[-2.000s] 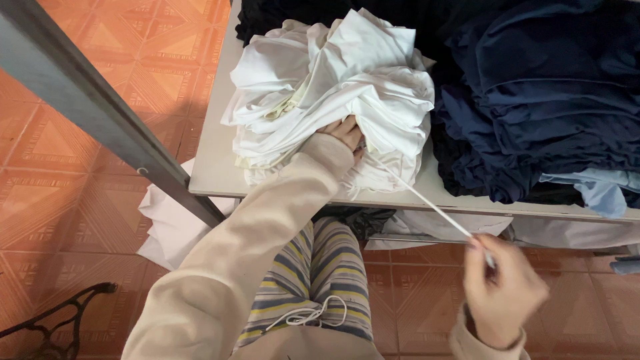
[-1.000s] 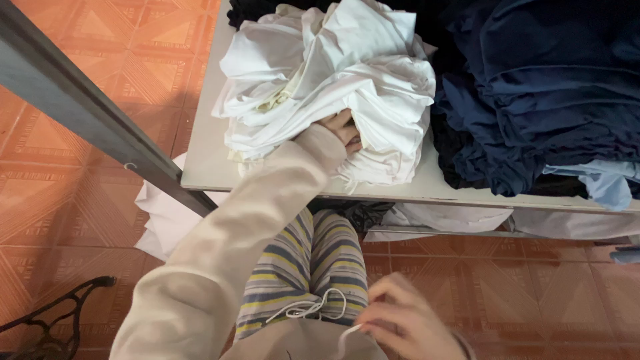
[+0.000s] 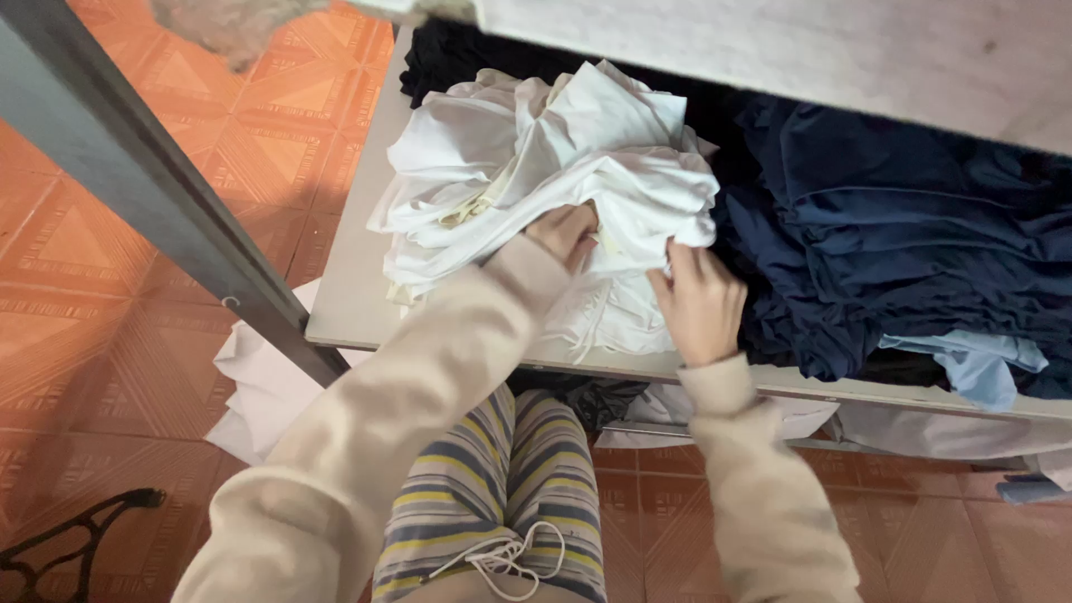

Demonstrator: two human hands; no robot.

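Note:
A heap of white fabric pieces [image 3: 544, 159] lies on a pale shelf [image 3: 352, 276]. My left hand [image 3: 565, 230] reaches in at the heap's front, its fingers partly hidden under a fold, so its grip cannot be made out. Right of it, my right hand [image 3: 702, 297] pinches the lower right edge of the white cloth between thumb and fingers. Loose white strands hang at the heap's front between the two hands. Beside the heap on the right lies a pile of dark navy fabric [image 3: 913, 226].
A grey metal post [image 3: 159, 176] slants down at the left. A pale board [image 3: 796, 59] crosses the top right. Light blue cloth [image 3: 980, 360] hangs at the shelf's front edge. White material [image 3: 260, 385] lies low at the left, near a black metal scroll [image 3: 92, 536].
Two seconds ago my right hand was pulling a white cord out from the heap. It has come from low near my lap up to the heap's right edge. My left hand stays in the heap.

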